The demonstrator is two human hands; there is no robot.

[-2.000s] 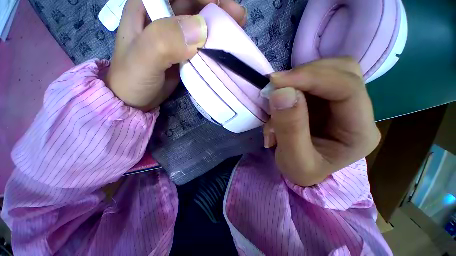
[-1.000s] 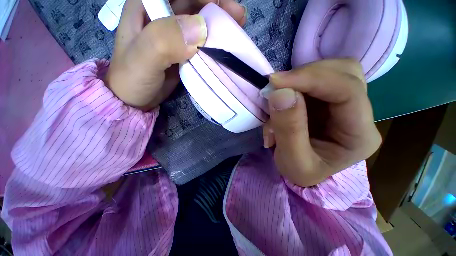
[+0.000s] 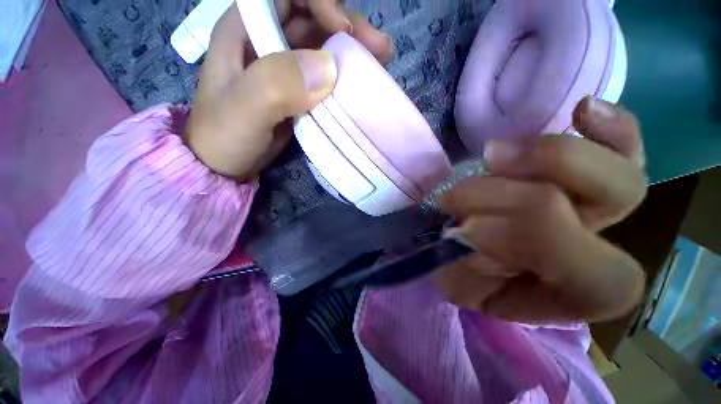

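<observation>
White headphones with pink cushions lie over a grey printed bag [image 3: 130, 39]. My left hand [image 3: 245, 102] grips the near ear cup [image 3: 371, 126], thumb on the pink cushion's edge, next to the white headband [image 3: 261, 28]. The other ear cup [image 3: 537, 71] is at the upper right, its cushion facing up. My right hand [image 3: 545, 213] is blurred. It holds a dark flat tool [image 3: 403, 267] at the fingers, its blade pointing left, below the near cup and apart from it.
A pink mat [image 3: 59, 158] is at the left, with white sheets [image 3: 17, 31] at its upper corner. The green bench top [image 3: 680, 102] is at the right. Brown cardboard [image 3: 664, 363] stands below the bench edge at the lower right.
My right hand has moved down and right, taking the tool off the cup's seam. The tool now points left below the cup. The near cup has shifted slightly down and right.
</observation>
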